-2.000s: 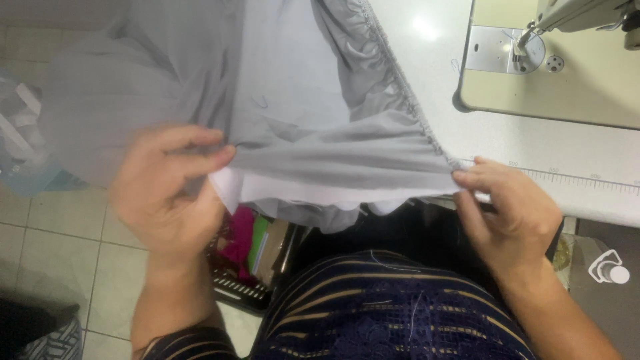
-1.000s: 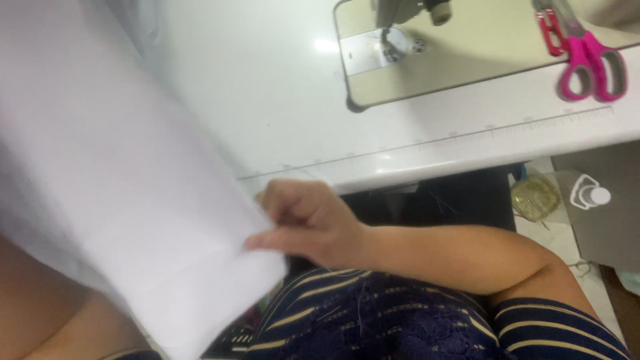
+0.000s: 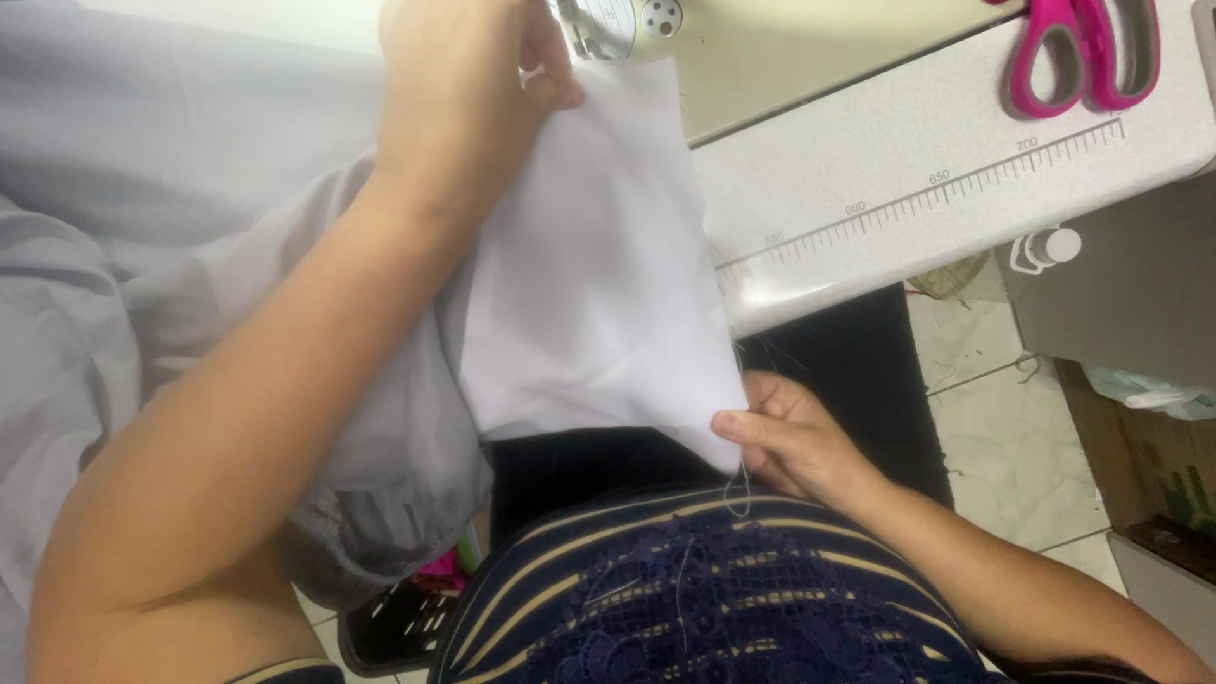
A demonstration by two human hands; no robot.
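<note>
A white fabric panel (image 3: pixel 598 275) stretches between my two hands. My left hand (image 3: pixel 475 85) pinches its upper edge beside the needle area of the sewing machine (image 3: pixel 591 33). At the lower right corner, my right hand (image 3: pixel 793 437) holds the panel between thumb and fingers, and a loose thread dangles there. Grey gathered fabric (image 3: pixel 389 475) hangs from the table on the left, partly hidden behind my left forearm.
Pink-handled scissors (image 3: pixel 1050 66) lie at the upper right, on the machine bed. A ruler scale runs along the white table edge (image 3: pixel 855 228). Below stands a black plastic basket (image 3: pixel 380 627); a grey panel with a white knob (image 3: pixel 1059 245) is at right.
The grey fabric was held in both hands two seconds ago; now the white panel is stretched between them. My left hand has moved up to the machine's needle area.
</note>
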